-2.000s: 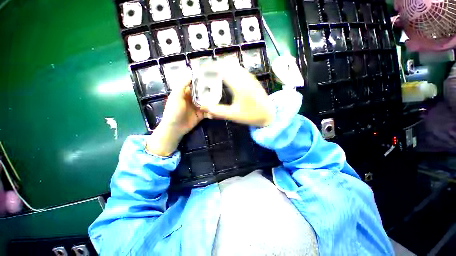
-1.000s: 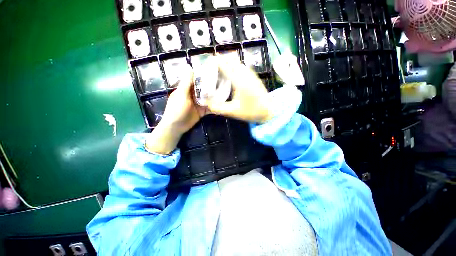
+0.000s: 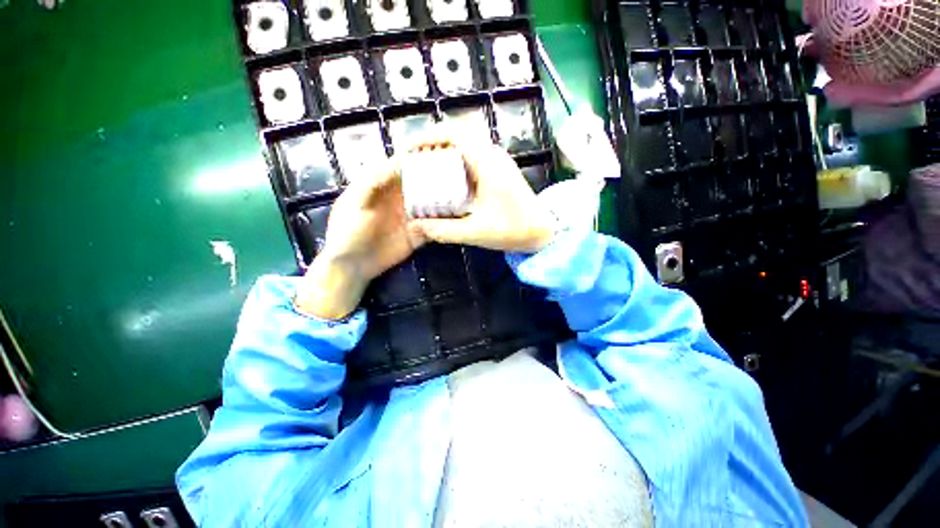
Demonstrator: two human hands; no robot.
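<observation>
A small stack of silvery-white square metal parts (image 3: 435, 183) is held between my two hands above the black blister tray (image 3: 417, 335) in front of my body. My left hand (image 3: 363, 232) grips the stack from its left side. My right hand (image 3: 498, 206) grips it from the right, with fingers behind it. The stack's face looks pale and plain, with a ribbed lower edge. The tray's upper two visible rows hold metal parts with dark round centre holes (image 3: 406, 72). Pockets nearer my body show no parts; some pockets are hidden under my hands.
A crumpled white cloth (image 3: 586, 144) lies between the trays, with a thin rod (image 3: 555, 74) above it. A second black tray (image 3: 711, 134) is at right. One metal part (image 3: 670, 262) lies below it. A pink fan (image 3: 871, 46) and a yellowish bottle (image 3: 853, 187) are at right.
The stack has turned in my hands: the centre hole seen two seconds ago no longer shows, and a plain pale face shows now. Both hands stay in about the same place.
</observation>
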